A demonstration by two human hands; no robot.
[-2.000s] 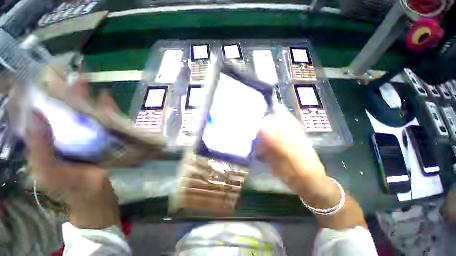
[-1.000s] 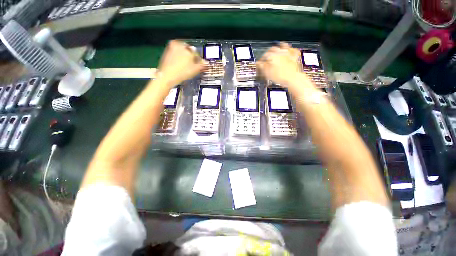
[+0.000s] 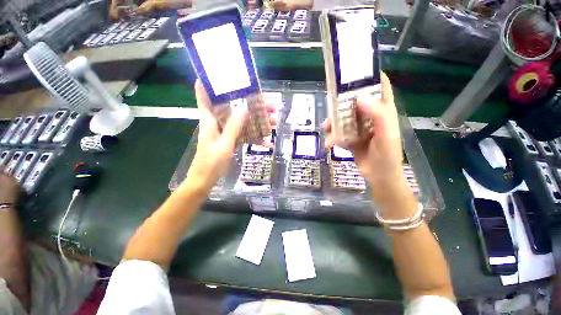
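Observation:
My left hand (image 3: 215, 138) holds a gold keypad phone (image 3: 222, 61) upright above the tray, its screen lit white and facing me, the thumb on its keys. My right hand (image 3: 376, 132) holds another gold keypad phone (image 3: 355, 55), also with a lit white screen, its thumb on the keys. Below them a clear blister tray (image 3: 270, 202) holds several gold phones face up, such as a keypad phone (image 3: 304, 160) in the near row. A phone (image 3: 301, 112) in the far row shows a white face. My hands hide parts of the tray.
Two flat white pieces (image 3: 299, 255) lie near the bench edge. A white fan (image 3: 111, 117) and a white cable (image 3: 63, 215) are at left. Dark phones (image 3: 494, 231) lie on white paper at right. More trays of phones (image 3: 37, 138) stand at left, right and far back, with another person's arm at the left edge.
Both hands were low over the tray; now they are raised, each holding a lit phone. The camera view has tilted up, so the tray and white pieces sit lower in the picture.

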